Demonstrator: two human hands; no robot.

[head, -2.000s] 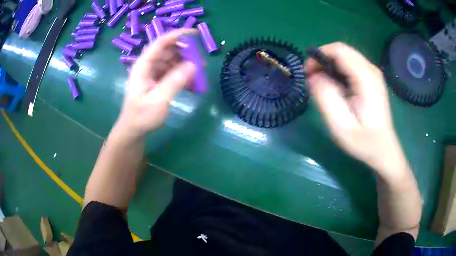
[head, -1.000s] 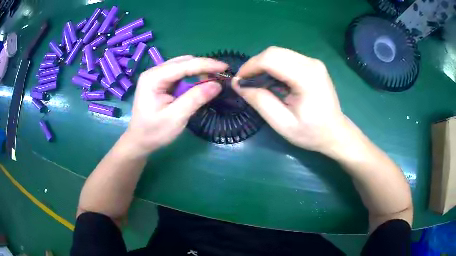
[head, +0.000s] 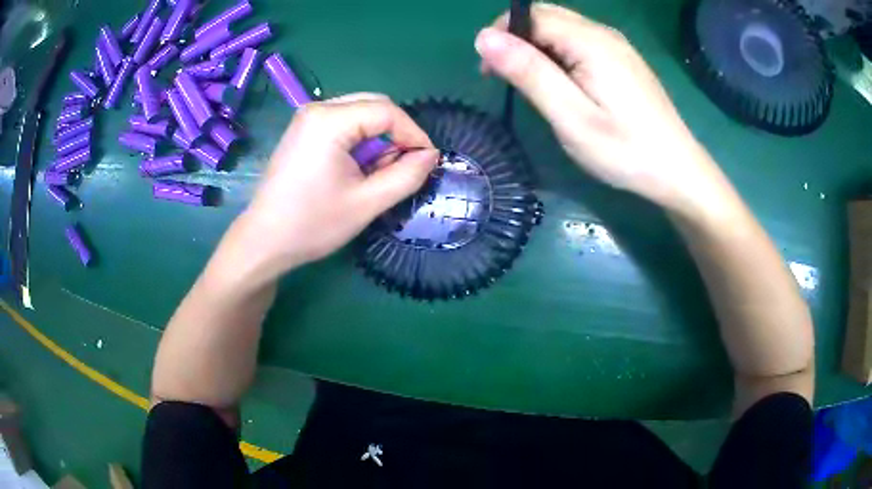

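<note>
A round black ribbed housing (head: 454, 265) lies on the green bench in front of me, with a shiny plate with pale rectangles (head: 445, 212) in its centre. My left hand (head: 349, 181) is over the housing's left side. It holds a purple battery cell (head: 371, 149), mostly hidden in the palm, and pinches its thin leads (head: 411, 150) at the fingertips, over the plate's upper edge. My right hand (head: 564, 81) is raised beyond the housing to the upper right and holds a slim black tool (head: 519, 21) upright.
A loose pile of purple cells (head: 182, 105) lies at the upper left. A long dark strip (head: 24, 181) lies left of it. Another ribbed housing with a pale round centre (head: 761, 53) is at the upper right. A brown cardboard box (head: 859, 291) stands at the right edge.
My left hand first brought the cell to the housing and stays there. My right hand has moved away from the left fingertips, up and right, with the tool now upright. The shiny plate has come into view.
</note>
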